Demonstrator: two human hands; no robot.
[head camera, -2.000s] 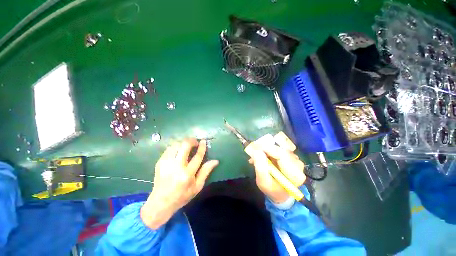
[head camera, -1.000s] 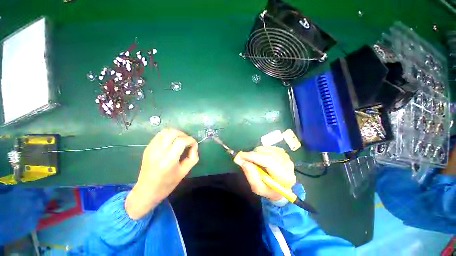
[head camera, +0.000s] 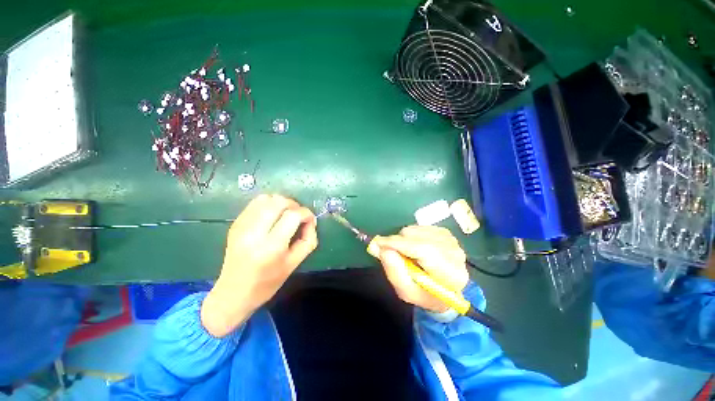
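My right hand (head camera: 422, 268) holds a soldering iron by its yellow handle (head camera: 439, 291), its metal tip pointing up and left. The tip is at a small round part (head camera: 335, 205) on the green mat, near the bench edge. My left hand (head camera: 269, 249) pinches solder wire (head camera: 174, 222). The wire's short end points at the same part, close to the iron tip. The wire runs left to a yellow and black spool stand (head camera: 64, 235). Whether the wire touches the part is too small to tell.
Tangled red wired parts (head camera: 196, 125) lie at the back left, beside a white tray (head camera: 43, 98). Loose round parts (head camera: 247, 182) lie nearby. At right are a fan (head camera: 451, 74), blue soldering station (head camera: 509, 168), two small blocks (head camera: 432, 212), clear trays (head camera: 674, 188) and another person's sleeve (head camera: 651, 317).
Since two seconds ago, the iron tip has come down to the round part and the left hand has brought the solder wire to it. The view has shifted. In the last second both hands barely moved.
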